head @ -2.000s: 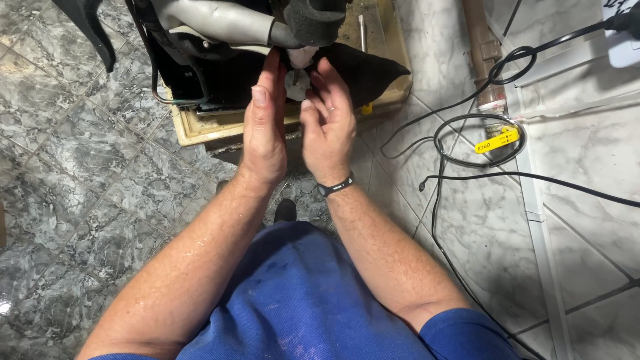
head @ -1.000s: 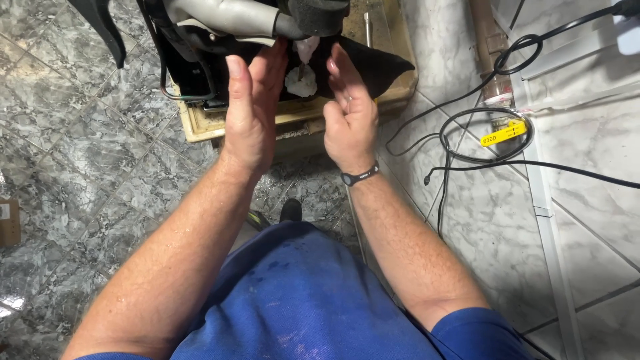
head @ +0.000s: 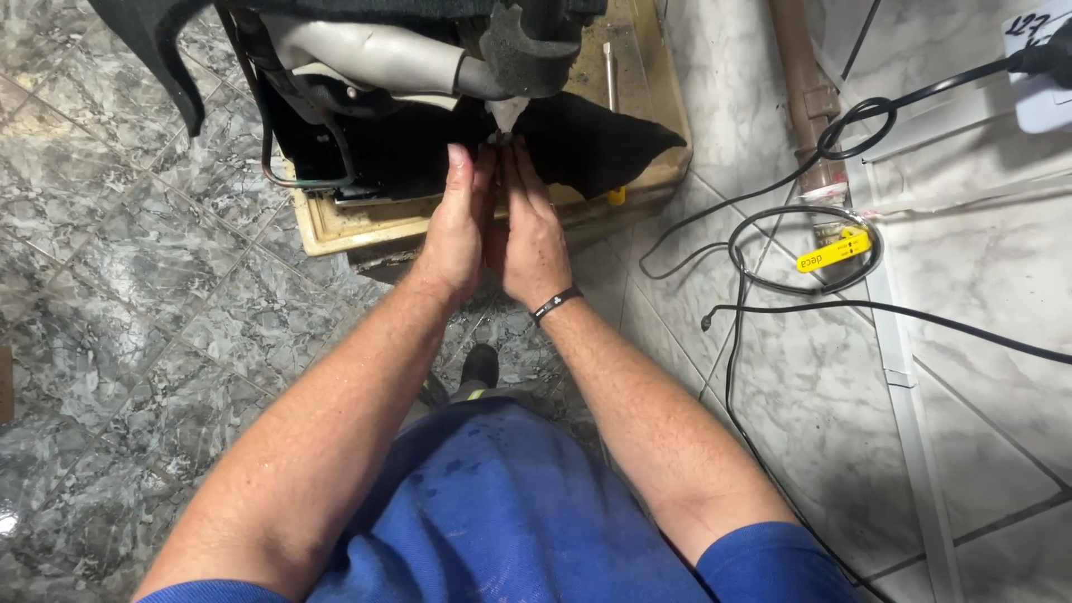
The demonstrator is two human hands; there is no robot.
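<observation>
My left hand (head: 456, 219) and my right hand (head: 532, 226) are brought together, palms facing, at the front edge of a beige plastic base (head: 322, 230). A whitish, crumpled piece (head: 507, 112) hangs just above my fingertips, below a black foam-wrapped pipe (head: 529, 59). The lower part of the white material is hidden between my fingers. Behind my hands lies a black sheet (head: 599, 142). A grey insulated tube (head: 377, 54) runs left from the foam, with a bent copper tube (head: 266, 151) lower left.
A screwdriver (head: 610, 79) lies on the base at the right. Black cables (head: 737, 360) loop along the marble-look tiles to the right. A brown pipe (head: 800, 92) and a valve with a yellow lever (head: 835, 249) stand there. A black curved part (head: 172, 75) juts out upper left.
My hands were apart a second ago, with the white lump showing between them. They have now closed together around its lower part.
</observation>
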